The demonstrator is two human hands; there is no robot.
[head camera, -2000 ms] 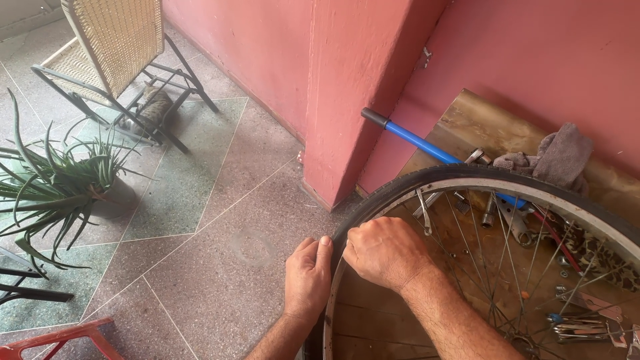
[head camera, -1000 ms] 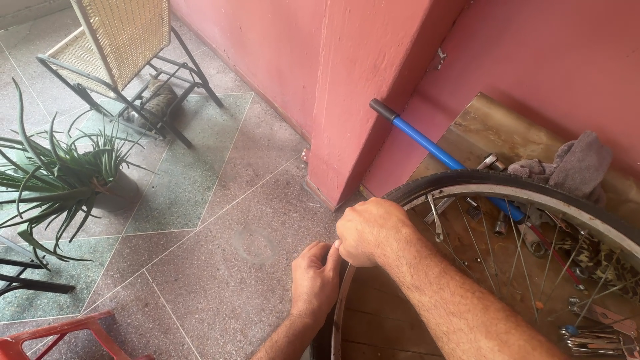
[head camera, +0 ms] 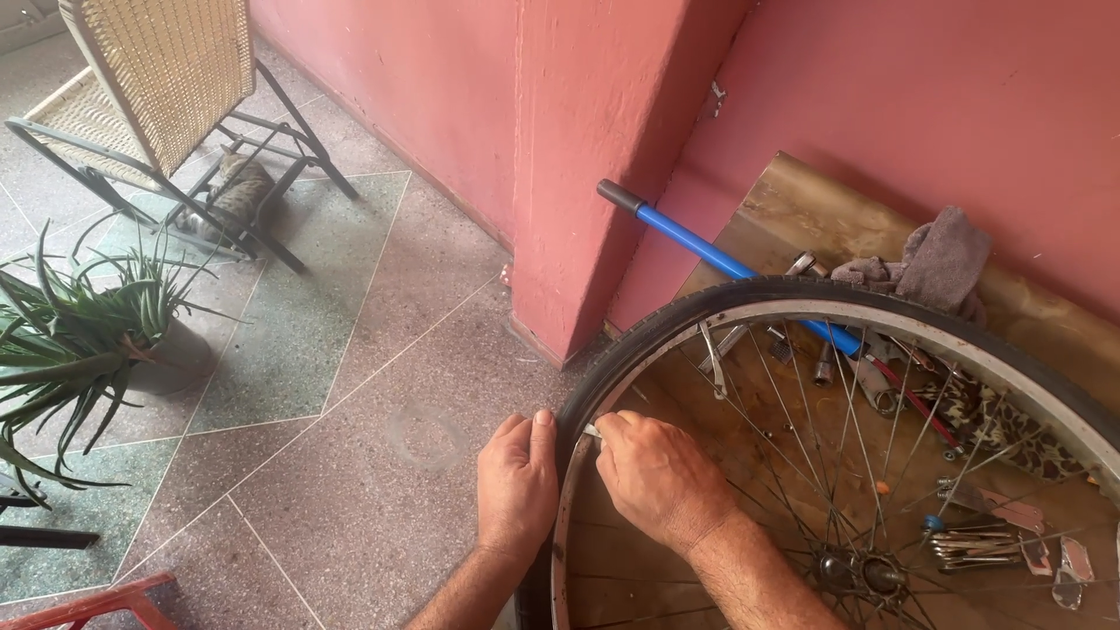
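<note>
A bicycle wheel with a black tire (head camera: 691,308) and a metal rim (head camera: 910,320) stands at the right, its spokes and hub (head camera: 853,573) in view. My left hand (head camera: 518,481) presses on the outer side of the tire, thumb up along it. My right hand (head camera: 658,477) is closed on a small light-coloured lever (head camera: 592,430), whose tip meets the rim edge; most of it is hidden by the fingers. Another metal lever (head camera: 713,360) hangs at the rim higher up, by the spokes.
Behind the wheel, a brown-covered surface (head camera: 792,206) holds a blue hand pump (head camera: 691,241), a grey cloth (head camera: 943,262), sockets and a folding multi-tool (head camera: 976,549). A pink pillar (head camera: 586,175) rises ahead. At left are a potted aloe (head camera: 166,359), a woven chair (head camera: 166,79) and a cat (head camera: 236,197).
My right hand has moved back from my left hand toward the inside of the rim, and a lever tip now shows at its fingers. My left hand remains at the tire.
</note>
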